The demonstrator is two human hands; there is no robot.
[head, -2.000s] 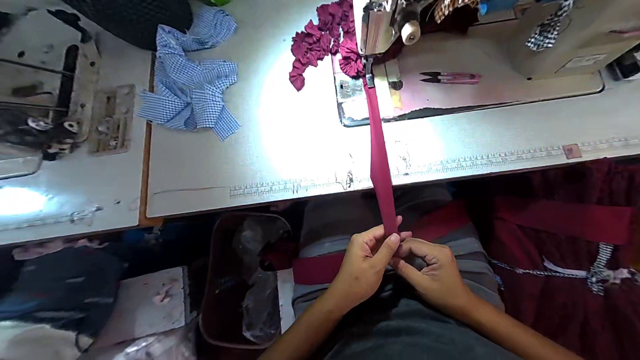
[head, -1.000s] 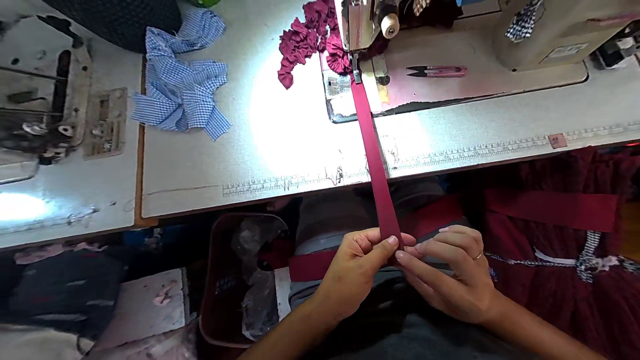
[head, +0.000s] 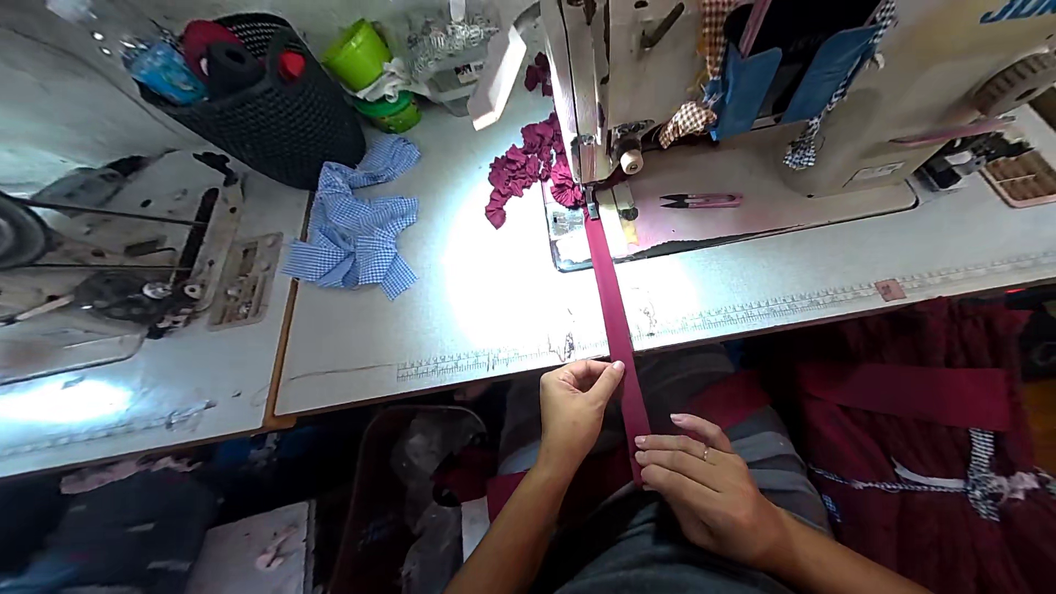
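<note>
A maroon fabric strip (head: 615,318) runs from under the presser foot (head: 591,204) of a sewing machine (head: 660,74) down over the table edge toward my lap. My left hand (head: 577,404) pinches the strip's left edge between thumb and forefinger, just below the table edge. Lower down, my right hand (head: 709,487) lies at the strip's right side, fingertips touching it; whether they grip it is unclear. Gathered maroon fabric (head: 524,169) lies behind and left of the presser foot. Pink-handled thread snips (head: 701,200) rest on the machine bed.
Blue checked fabric (head: 355,227) lies left on the table (head: 371,330), near a dark woven basket (head: 272,107) and green containers (head: 360,56). Another machine (head: 107,280) stands far left. Below are a bin (head: 359,503) holding plastic and, at right, maroon garments (head: 916,429).
My hands were together at the strip; now they are apart, the left one farther up it and the right one lower. The view has tilted upward.
</note>
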